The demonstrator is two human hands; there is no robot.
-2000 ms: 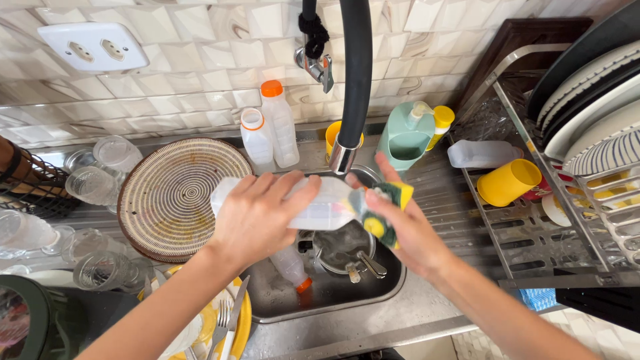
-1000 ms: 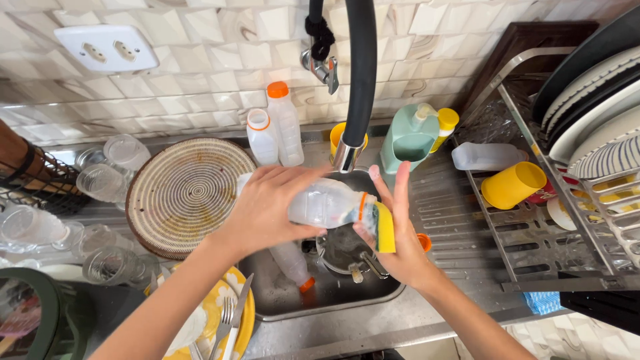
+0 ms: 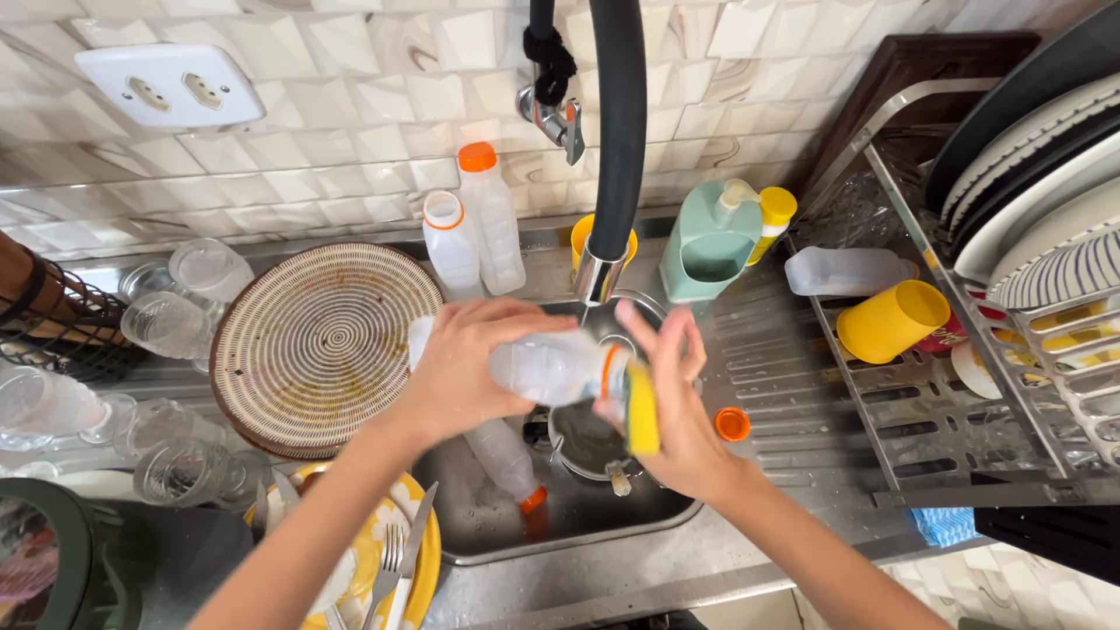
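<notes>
My left hand is closed around a translucent plastic bottle, held nearly level above the sink. The bottle's orange-ringed mouth points right, at a yellow sponge in my right hand. The right fingers are blurred and partly spread. Just behind hangs the faucet spout. Within the sink lie another plastic bottle with an orange cap and a metal pot holding liquid. A loose orange cap rests on the drainboard to the right of my hand.
Left of the sink are a round woven-pattern platter, several clear glasses and a yellow plate with cutlery. Two plastic bottles stand by the wall, and a green soap dispenser behind the drainboard. A metal dish rack stands right.
The orange cap on the drainboard, partly visible one second ago, now shows fully. My right hand and the sponge have shifted slightly down around the bottle's mouth. My left hand keeps its hold.
</notes>
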